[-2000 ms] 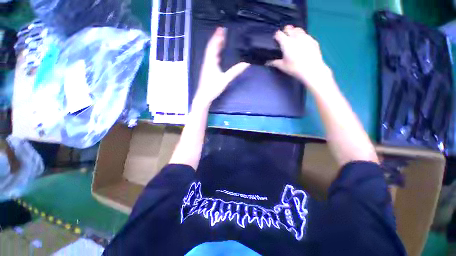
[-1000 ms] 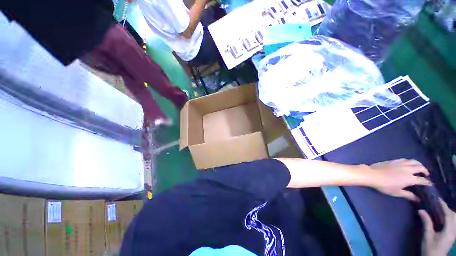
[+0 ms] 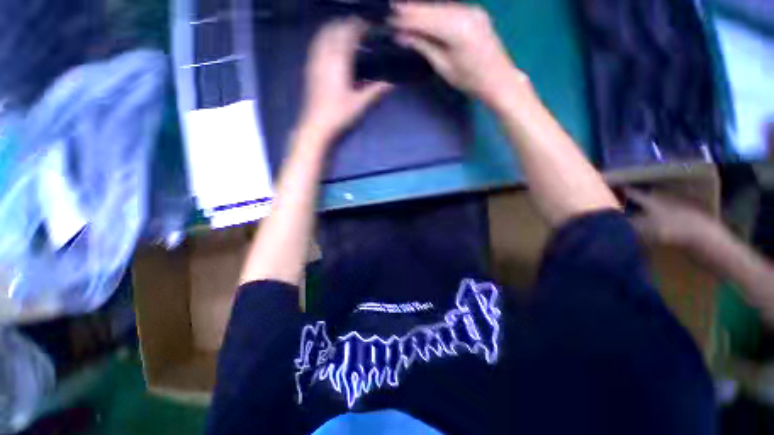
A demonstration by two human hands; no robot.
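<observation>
My left hand point(image 3: 337, 81) is blurred above the black work tray point(image 3: 399, 140), thumb apart from the fingers, at the left of a dark strip part point(image 3: 386, 61). My right hand point(image 3: 450, 38) is at the top, its fingers bent at the part's right side. The part lies between both hands; its outline melts into the dark tray, so I cannot tell how firmly either hand holds it. The white adhesive sheet point(image 3: 229, 149) with black rectangles lies along the tray's left edge.
A crumpled clear bag point(image 3: 93, 161) lies far left. A second tray heaped with black strips point(image 3: 653, 76) is at the right. An open carton point(image 3: 178, 314) stands lower left, another carton point(image 3: 513, 229) at the right. Another person's arm point(image 3: 704, 234) reaches into the right carton.
The view has swung back from the left to the bench. The floor, walking person and stacked cartons have left the picture; the other person's arm has appeared at the right.
</observation>
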